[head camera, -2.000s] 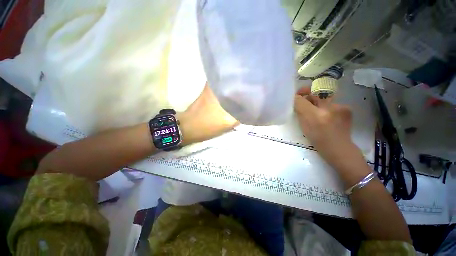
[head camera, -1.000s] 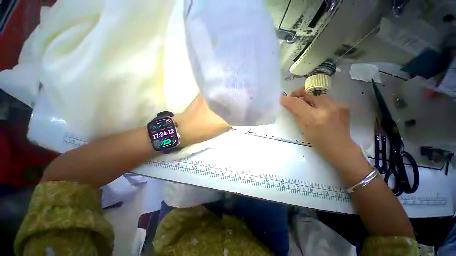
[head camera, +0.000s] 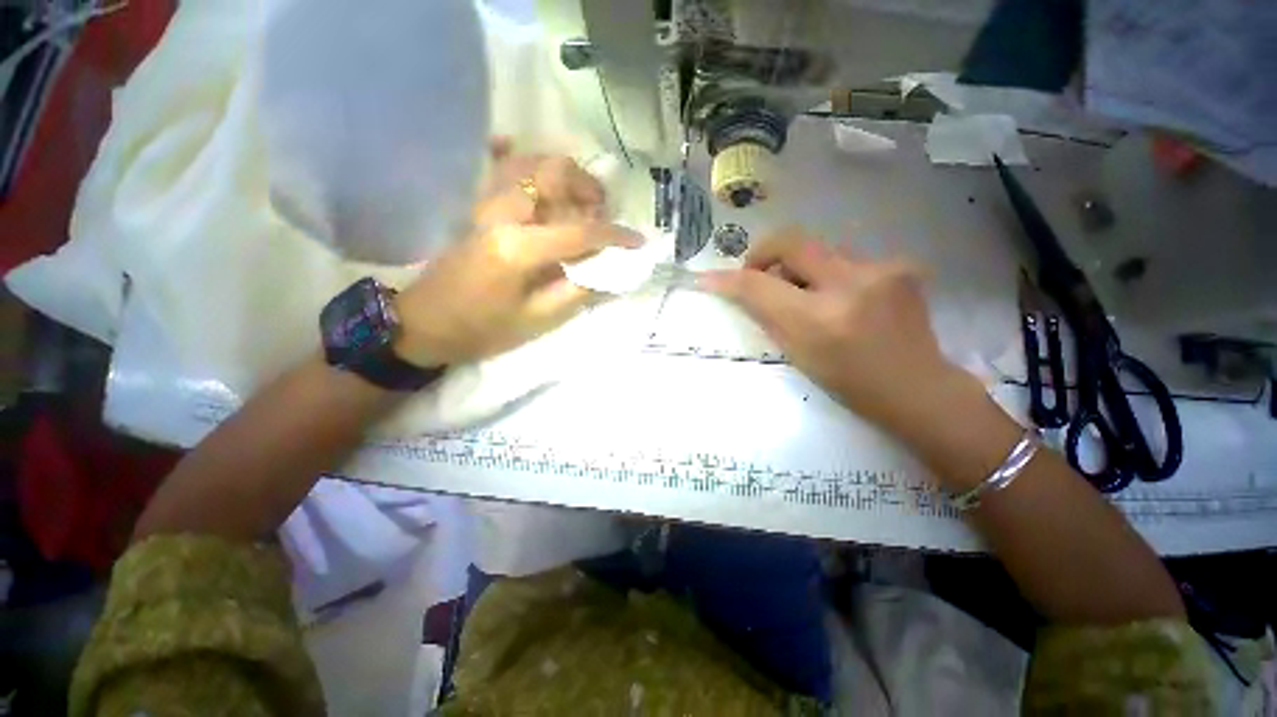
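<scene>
Cream fabric (head camera: 182, 210) lies in a large glaring heap left of the needle. My left hand (head camera: 511, 273) is on it, its fingertips at a pale edge (head camera: 616, 266) just in front of the presser foot (head camera: 678, 210). My right hand (head camera: 840, 301) is right of the needle, thumb and forefinger pinched on the thin right end of that pale strip. The sewing machine head (head camera: 630, 70) stands above. A blurred grey-white lamp (head camera: 375, 126) hides part of the fabric. The needle tip is too small to tell.
Black shears (head camera: 1092, 336) and small snips (head camera: 1045, 367) lie right of my right hand. A ribbed cream knob (head camera: 747, 171) is right of the needle. White scraps (head camera: 976, 139) lie farther back. The ruler edge (head camera: 644, 476) runs along the front. Pale cloth (head camera: 367, 539) hangs below the table.
The view has shifted, so the lamp appears farther left and uncovers my left fingers and the needle area. My right hand appears farther left and nearer my left hand, close to the foot.
</scene>
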